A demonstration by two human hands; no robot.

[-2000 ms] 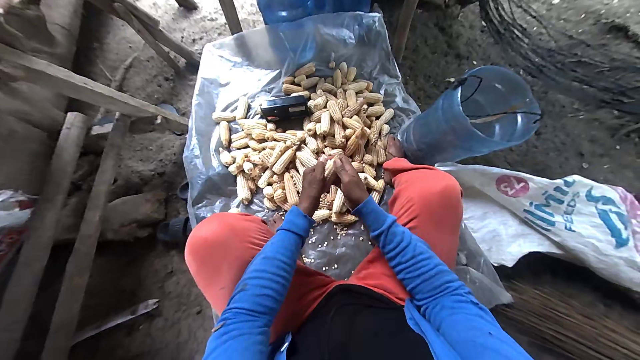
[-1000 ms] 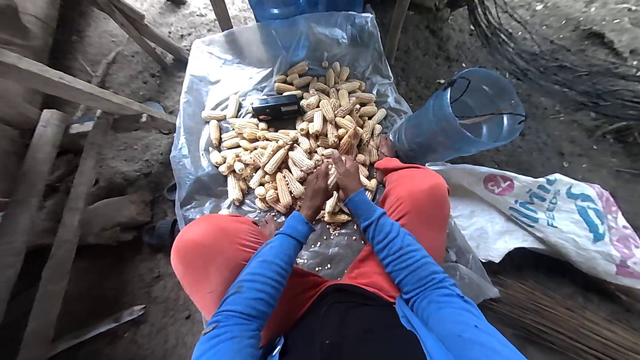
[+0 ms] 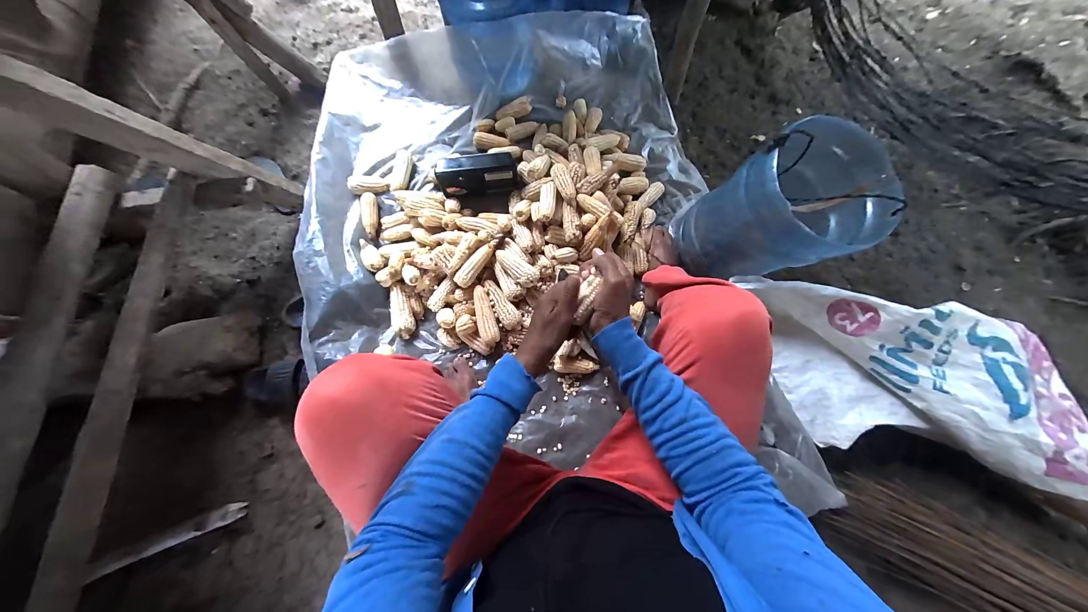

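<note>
My left hand (image 3: 550,325) and my right hand (image 3: 610,291) meet over the near right part of a pile of dried corn cobs (image 3: 478,263). Between them they grip one corn cob (image 3: 587,295), partly covered by my fingers. A small dark point shows by my left fingertips; I cannot tell what it is. The pile lies on a clear plastic sheet (image 3: 425,72). Loose corn kernels (image 3: 568,384) are scattered on the sheet below my hands. A black box-like device (image 3: 476,173) rests on the far part of the pile.
A blue translucent plastic container (image 3: 748,217) stands right of the sheet, beside my foot. A printed white feed sack (image 3: 926,357) lies at the right, above a bundle of thin sticks (image 3: 960,544). Wooden beams (image 3: 127,127) stand at the left. A blue container (image 3: 535,7) is beyond the sheet.
</note>
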